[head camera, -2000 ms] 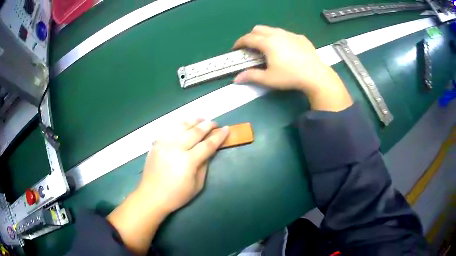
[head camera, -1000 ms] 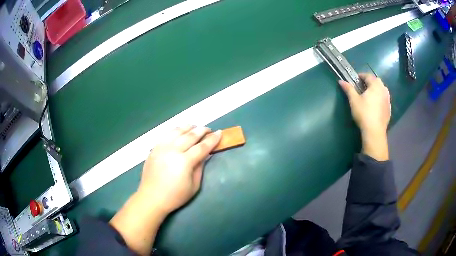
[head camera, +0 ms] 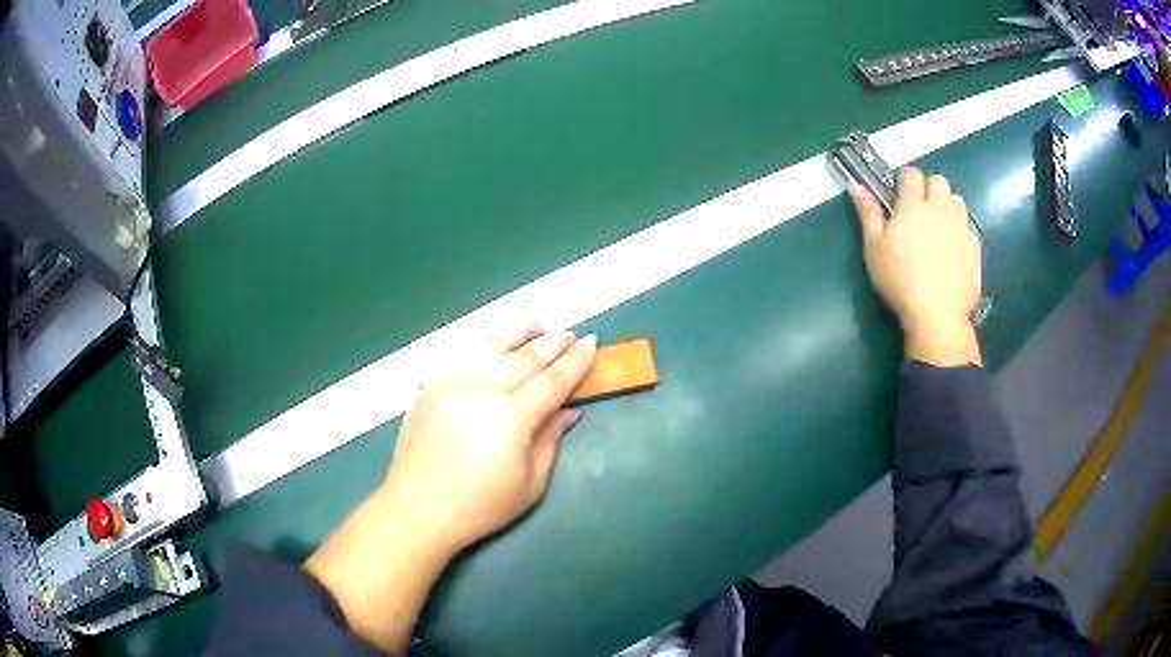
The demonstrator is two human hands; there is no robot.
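A plain orange block lies on the green surface beside the white stripe. My left hand rests over its left end with the fingers on it. My right hand is at the right, closed around a grey metal strip that lies across the edge of the white stripe. The strip's far end shows beyond the fingers and looks layered; most of its length is hidden under the hand, and a small end shows near the wrist.
Another grey strip lies at the back right. A dark strip lies near the right edge, with a green label behind it. At left stand a machine, a red button and a red-pink bin.
My right hand has carried the grey strip from the middle to the right, where another strip lay, and now covers it there. My left hand has stayed on the orange block.
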